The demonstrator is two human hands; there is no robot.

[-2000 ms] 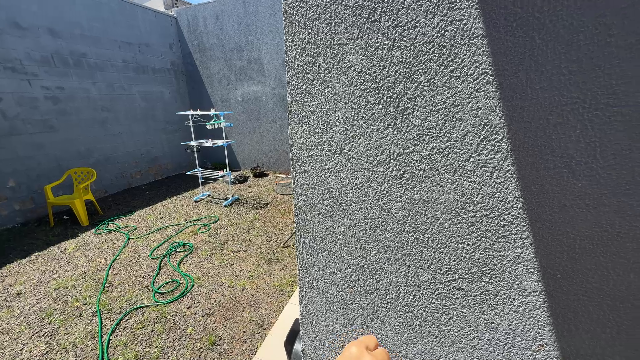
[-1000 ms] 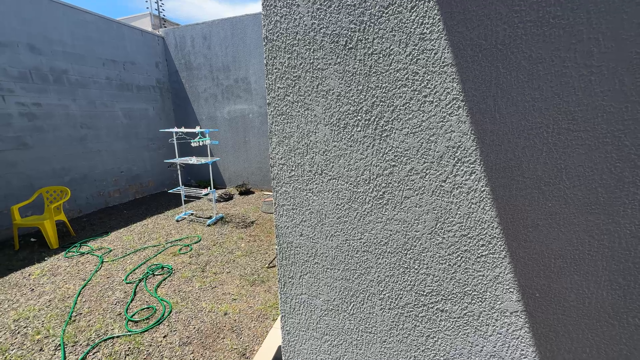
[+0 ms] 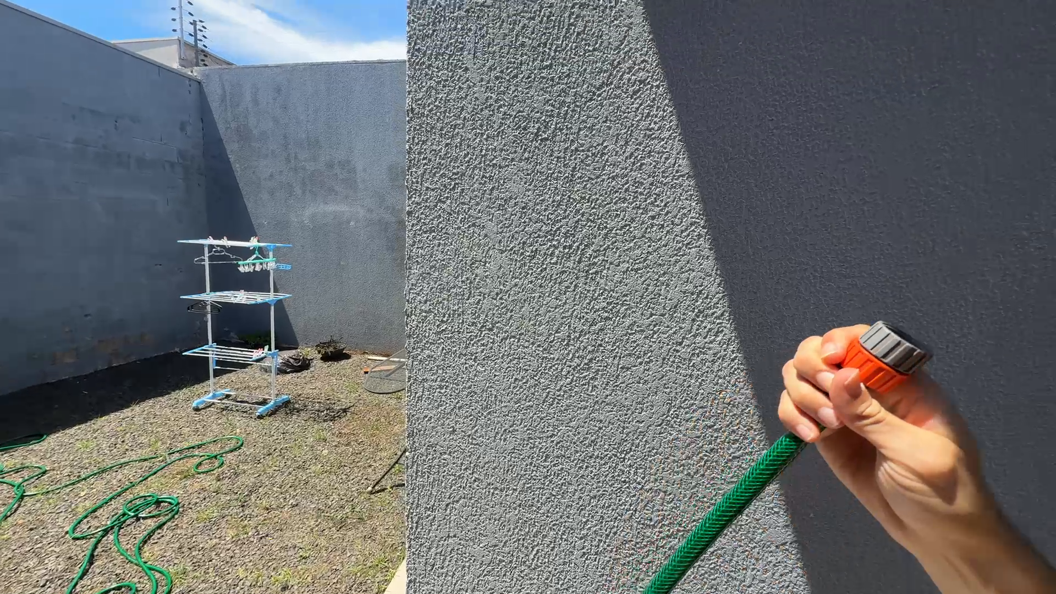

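Observation:
On the right, my right hand [image 3: 887, 450] is raised in front of the shaded part of a textured grey wall. Its fingers close around the end of a green garden hose [image 3: 726, 516], just below an orange and grey plastic hose connector [image 3: 887, 356]. The connector points up and to the right, and the hose runs down to the left, out of the frame. My left hand is out of view. More green hose [image 3: 148, 505] lies in loose loops on the gravel at the lower left; whether it is the same hose cannot be told.
A textured grey wall [image 3: 561, 297] stands close in front. Beyond its left edge, a white and blue clothes drying rack [image 3: 239, 299] with hangers stands on gravel. Dark heaps and a round mesh object [image 3: 386, 378] lie near the back wall [image 3: 330, 198].
My right hand has come into view holding the hose end with its connector; one second ago no hand showed. The view has turned somewhat, and the yellow chair has left it.

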